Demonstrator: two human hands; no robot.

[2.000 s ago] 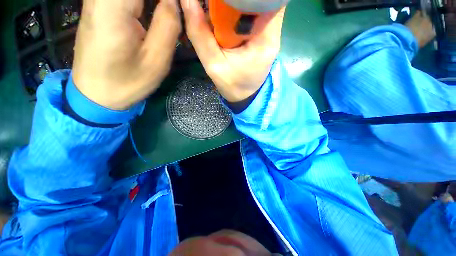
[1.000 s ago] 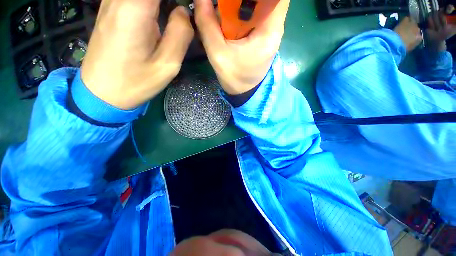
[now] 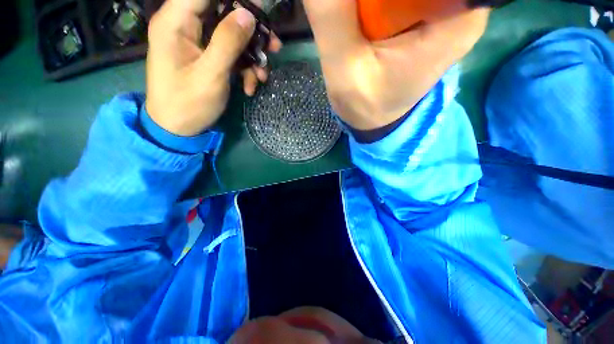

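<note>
My left hand holds a small black device housing with shiny parts between thumb and fingers, near the top edge. My right hand is wrapped round an orange electric screwdriver, large and blurred, cut off by the top edge; its bit is out of view. The round screw dish, grey and sparkling, lies on the green bench between and below my hands, near the bench edge.
A black parts tray with housings in its pockets lies at the upper left on the green bench. A coworker's blue sleeve is close on the right. A black cable crosses there.
My hands have moved apart; my right hand with the screwdriver has gone right. The housing in my left hand now shows more. The view has shifted, and the coworker's hand is out of view.
</note>
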